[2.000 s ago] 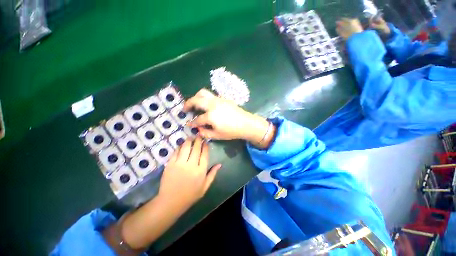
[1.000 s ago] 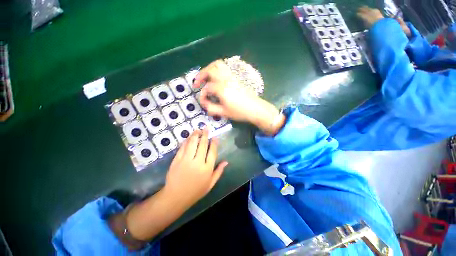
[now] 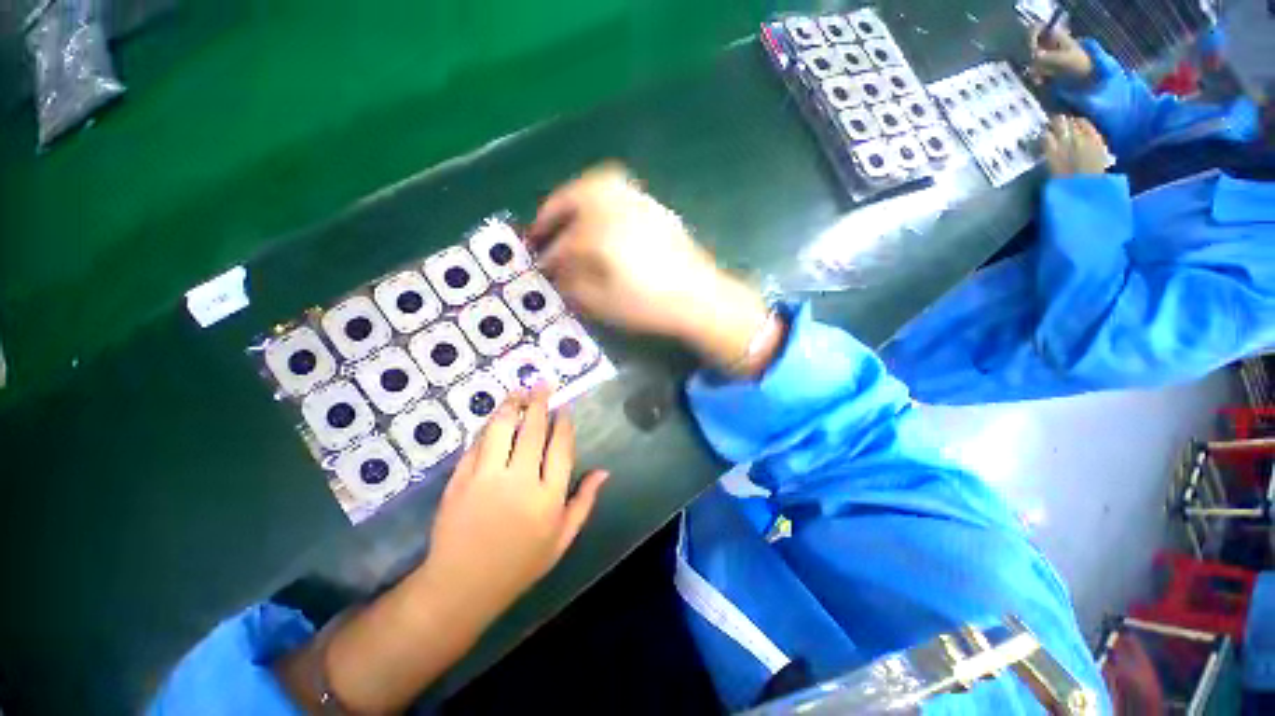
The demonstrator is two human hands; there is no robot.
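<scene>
A silvery panel (image 3: 445, 355) of repeated pale rounded squares with dark round centres lies tilted on the dark green mat. My left hand (image 3: 508, 490) lies at its near edge, fingertips on a near-row unit, fingers slightly spread, holding nothing visible. My right hand (image 3: 615, 259) is blurred, raised just beyond the panel's right end, fingers bent down near the end unit of the far row. Whether it pinches anything cannot be seen. The loose pale pile is not visible; my right hand covers that area.
A white paper label (image 3: 218, 297) lies behind the panel. A clear plastic bag (image 3: 70, 70) is far left. A thick panel stack (image 3: 867, 105) stands far right, beside a flat panel (image 3: 991, 118) under a neighbour's hands (image 3: 1074, 144). A metal bracket (image 3: 979, 657) is at the bottom edge.
The view has shifted. My right hand has lifted off the panel's right end, uncovering units there. My left hand stays at the near edge. The neighbour's flat panel and both hands now show together.
</scene>
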